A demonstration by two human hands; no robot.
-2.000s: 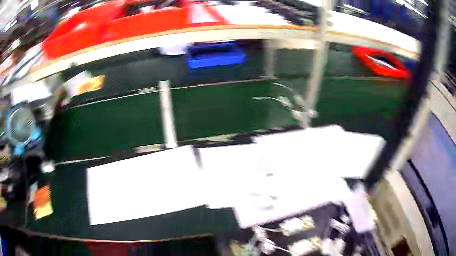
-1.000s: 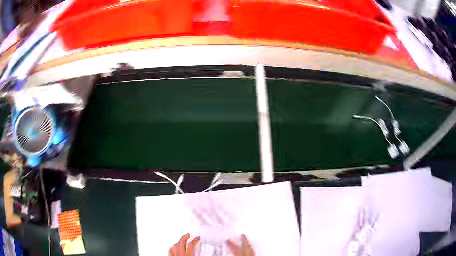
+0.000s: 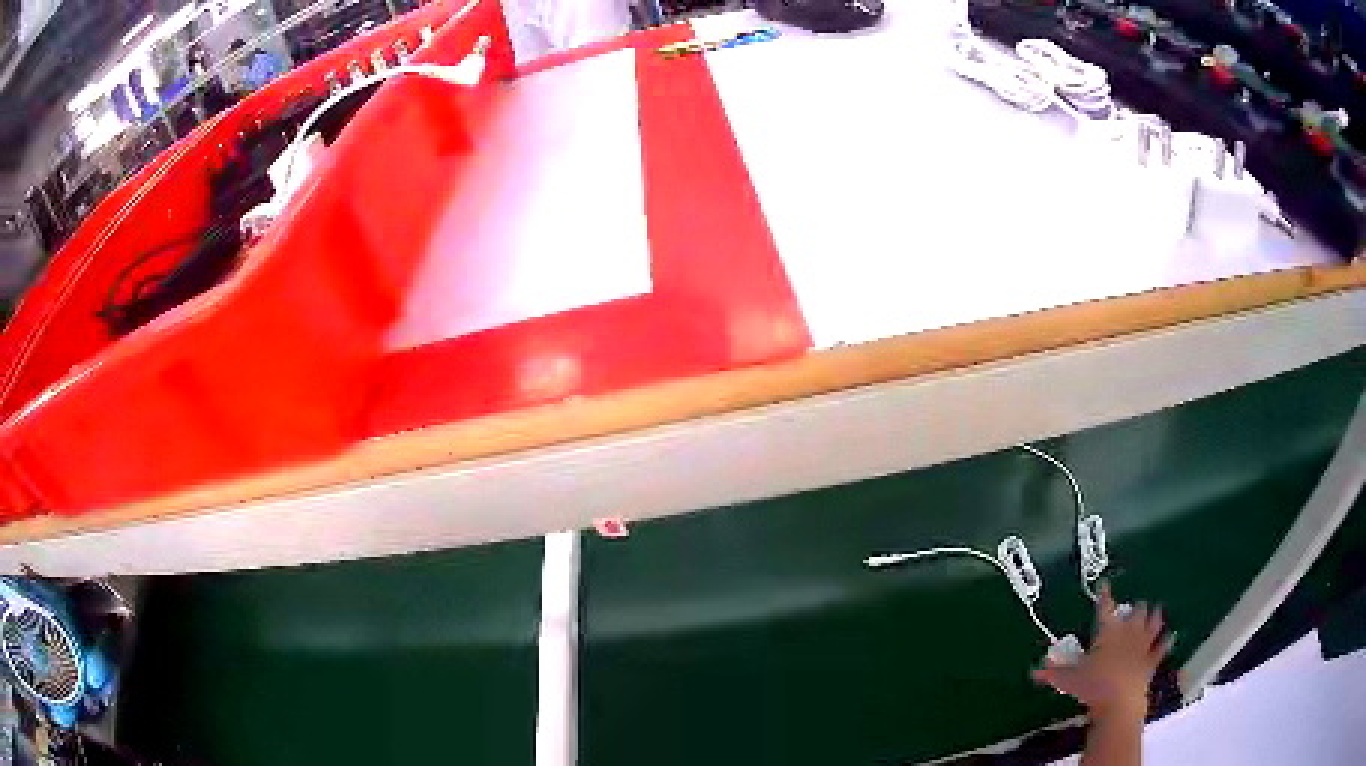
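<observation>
My right hand [image 3: 1112, 659] is at the lower right over the green conveyor belt [image 3: 779, 644], fingers spread. It reaches over two white power adapters; the left one [image 3: 1067, 651] shows beside the thumb, and the other is mostly hidden by the fingers. I cannot tell whether the hand touches them. Their white cords are tied in small loops: the left cord [image 3: 1019, 570] trails left, the right cord [image 3: 1092, 548] trails up. My left hand is out of the picture.
Above the belt runs a wood-edged shelf [image 3: 839, 392] with a red bin [image 3: 270, 352] holding cords. White adapters with coiled cords [image 3: 1064, 78] lie on white sheets there. A white bar [image 3: 557, 644] crosses the belt. A blue fan [image 3: 41, 651] stands lower left. White paper [image 3: 1273, 711] shows lower right.
The view has tilted up towards the shelf. Both hands were over the white paper; now only my right hand shows, at the two adapters on the belt.
</observation>
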